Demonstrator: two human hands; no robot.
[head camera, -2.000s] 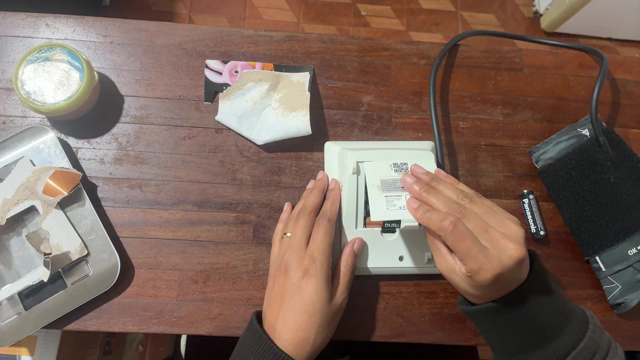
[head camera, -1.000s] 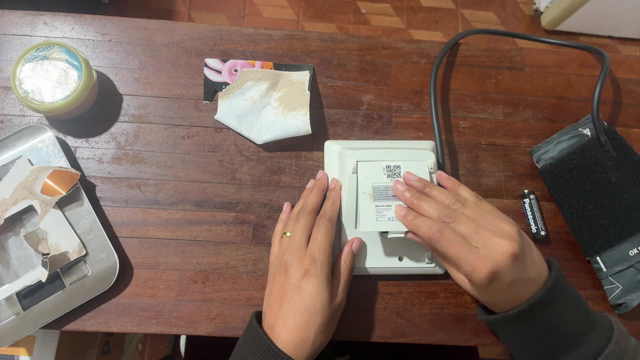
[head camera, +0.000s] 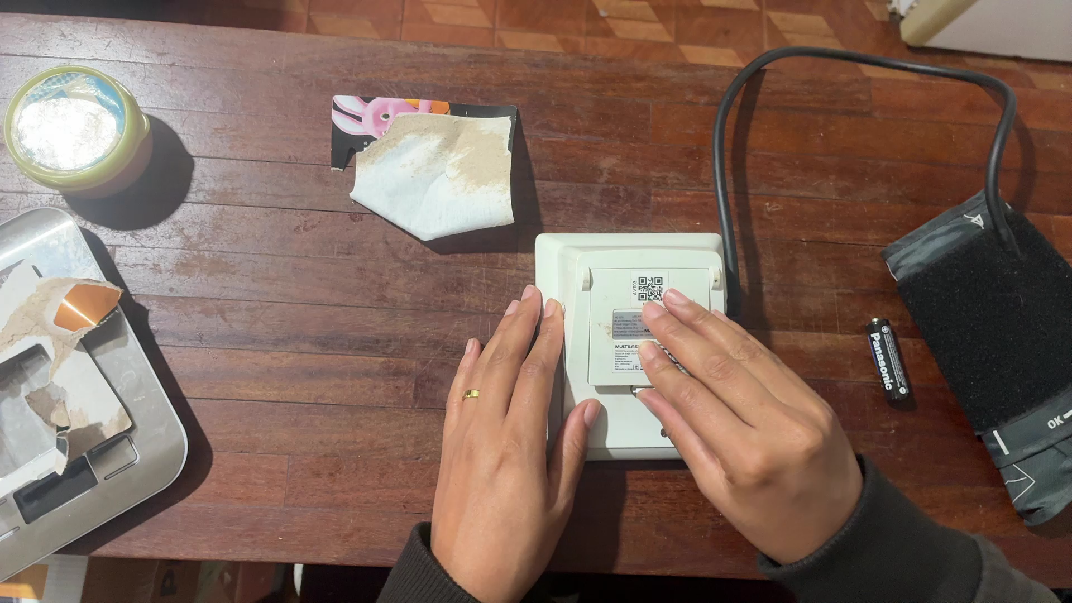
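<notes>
A white blood pressure monitor (head camera: 632, 435) lies face down on the wooden table, its battery cover (head camera: 610, 280) seated over the compartment and bearing printed labels. My left hand (head camera: 511, 435), with a gold ring, rests along the monitor's left edge, fingers extended. The fingers of my right hand (head camera: 745, 419) lie flat on the right part of the cover, hiding some of it. Neither hand is closed around anything. A black tube (head camera: 720, 159) runs from behind the monitor to a dark fabric arm cuff (head camera: 980, 335) at the right. A Panasonic battery (head camera: 888, 360) lies between monitor and cuff.
Torn printed cardboard (head camera: 444, 176) lies beyond the monitor. A round yellow-green container (head camera: 75, 130) stands at the far left. Below it, a grey metallic device or tray (head camera: 159, 419) holds torn cardboard pieces (head camera: 92, 402). The table's near edge runs below my hands.
The battery cover, tilted two seconds ago with batteries showing beneath it, now lies down over the compartment. My right hand has shifted with it and stays on its right part. My left hand has barely moved.
</notes>
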